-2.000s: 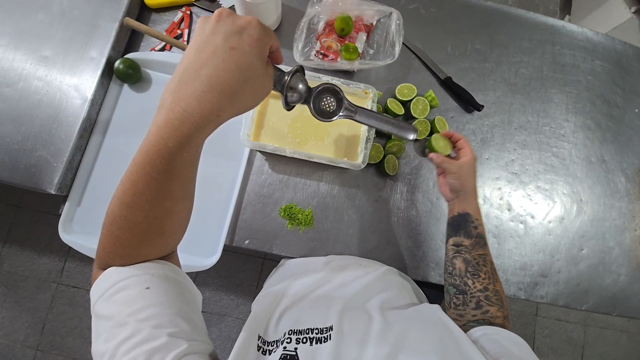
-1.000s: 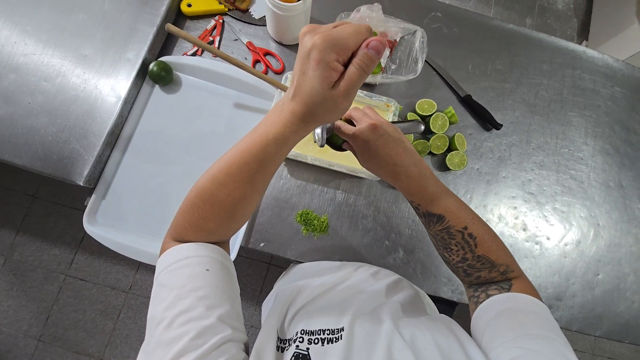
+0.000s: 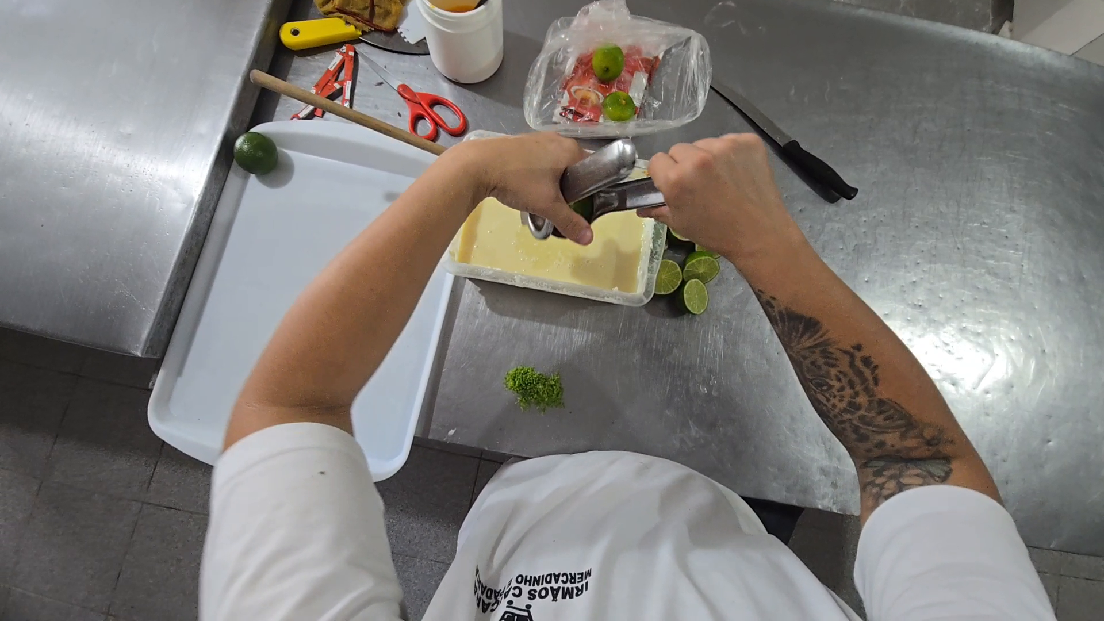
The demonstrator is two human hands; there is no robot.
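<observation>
A metal citrus squeezer [image 3: 636, 195] is held over a clear plastic tub of pale yellow cream [image 3: 552, 250]. My left hand [image 3: 536, 179] is around its head end, thumb below, beside the upper handle. My right hand [image 3: 718, 191] is shut on the lower handle. The two handles stand somewhat apart, and a bit of dark green lime peel [image 3: 585, 207] shows between them. Cut lime halves [image 3: 695, 296] lie against the tub's right side, partly under my right hand. Grated green zest [image 3: 534, 387] sits in a small heap on the steel table in front of the tub.
A white tray [image 3: 302, 285] with a whole lime [image 3: 256, 153] at its corner lies left. Behind are a wooden stick [image 3: 345, 112], red scissors [image 3: 424, 108], a white pot [image 3: 466, 43], a yellow-handled tool [image 3: 319, 34] and a plastic bag with limes [image 3: 617, 69]. A black-handled knife [image 3: 815, 168] lies right.
Two seconds ago my right hand held a lime half beside the opened squeezer. My right hand has since gone to the squeezer's head and then onto a handle; my left hand has moved to the head.
</observation>
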